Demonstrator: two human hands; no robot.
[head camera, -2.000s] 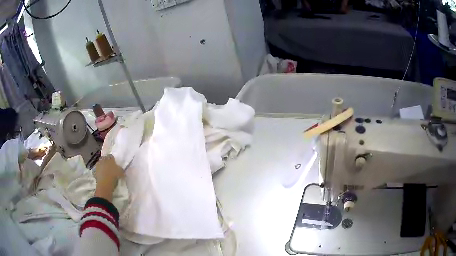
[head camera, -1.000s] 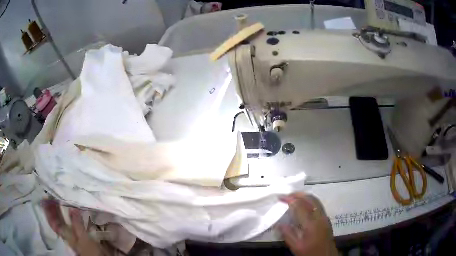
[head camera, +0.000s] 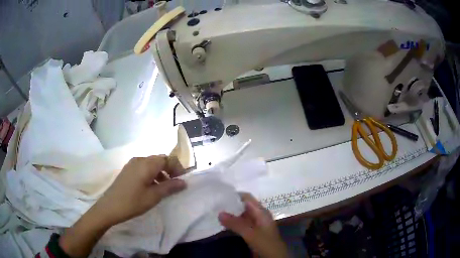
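White fabric (head camera: 186, 216) lies along the table's front edge, left of and in front of the needle area. My left hand (head camera: 146, 184) is on the cloth, its fingers and thumb pinching it near a cream fabric edge (head camera: 185, 146). My right hand (head camera: 252, 219) holds the white fabric at the table's front edge, thumb and fingers closed on it, slightly blurred. The sewing machine (head camera: 252, 35) stands behind, with its needle and presser foot (head camera: 202, 118) above the needle plate (head camera: 202, 130). The cloth lies short of the needle.
A black smartphone (head camera: 318, 95) lies on the machine bed. Orange-handled scissors (head camera: 373, 143) and a small black tool (head camera: 402, 132) lie right of it. A measuring strip (head camera: 343, 176) runs along the front edge. More white cloth (head camera: 60, 111) is heaped at left. A basket (head camera: 403, 227) stands below right.
The view has turned right and closer to the machine. My left hand has come from the left onto the cloth near the needle area. My right hand now grips the white fabric.
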